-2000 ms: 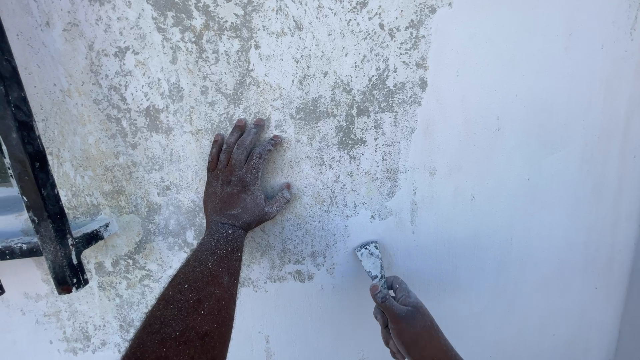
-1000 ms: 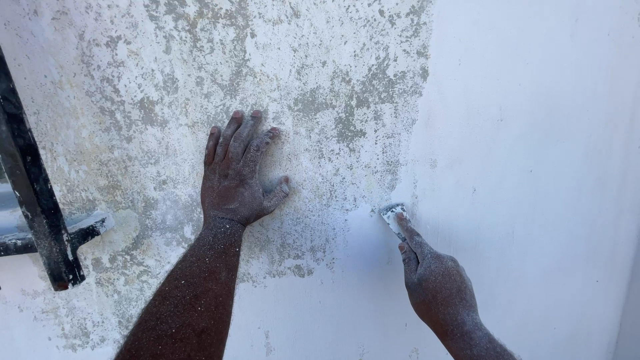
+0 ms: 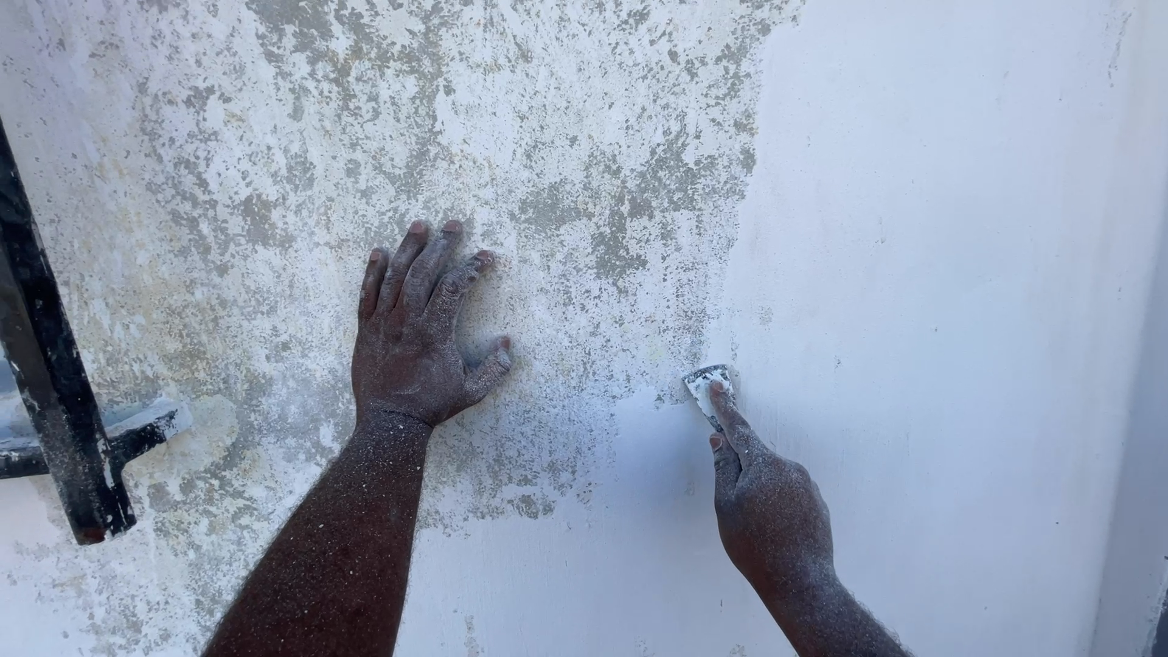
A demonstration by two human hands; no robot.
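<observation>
My left hand (image 3: pixel 415 338) lies flat on the patchy part of a wall (image 3: pixel 584 210), fingers spread and holding nothing. Grey shows there through broken white paint. To the right, my right hand (image 3: pixel 771 497) grips a small scraper (image 3: pixel 710 388), its index finger stretched along the blade. The blade's wide edge points up and meets the wall where the patchy part borders smooth white paint (image 3: pixel 912 319). The scraper's handle is hidden in the hand. Pale dust coats both hands and forearms.
A black metal bar (image 3: pixel 55 383), spotted with white, slants down the left side. A shorter crosspiece (image 3: pixel 146 433) joins it near its lower end and reaches the wall. A vertical edge or corner of the wall (image 3: pixel 1131 438) runs along the far right.
My right hand has moved up from its lower place two seconds ago, and its index finger now lies on the scraper's blade. My left hand has stayed on the patchy wall.
</observation>
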